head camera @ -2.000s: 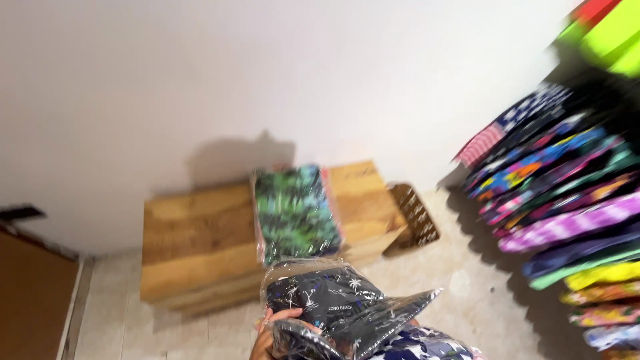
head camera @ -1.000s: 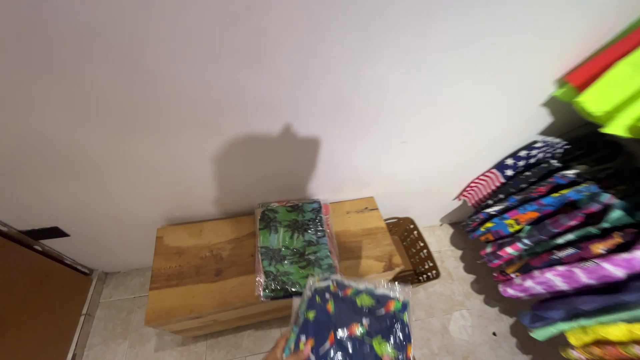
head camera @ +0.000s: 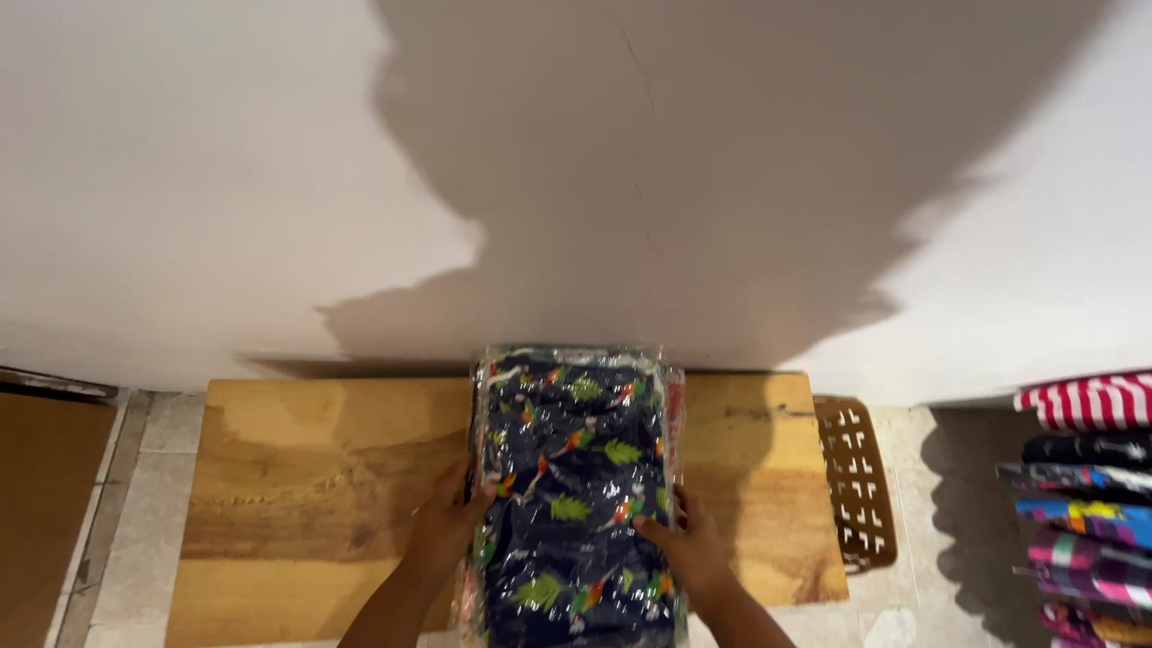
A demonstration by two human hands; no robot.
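Note:
A folded navy garment with parrots and green leaves, in a clear plastic bag (head camera: 576,486), lies on top of a stack of bagged garments on the wooden bench (head camera: 342,504). My left hand (head camera: 445,522) holds the left edge of the bag, its thumb on the plastic. At the right edge, my right hand (head camera: 688,544) grips the same bag with its thumb on top. The navy garment covers nearly all of what lies beneath it; a strip of red shows at the right side.
A brown perforated plastic basket (head camera: 859,486) stands on the tiled floor right of the bench. Colourful garments (head camera: 1093,513) hang in a row at the far right. The wall (head camera: 225,180) rises behind the bench, and a brown panel (head camera: 54,504) is at the left.
The navy bagged garment has moved onto the stack, covering the green palm-print garment seen there earlier. Both my hands are now on its sides. The view has come closer to the bench.

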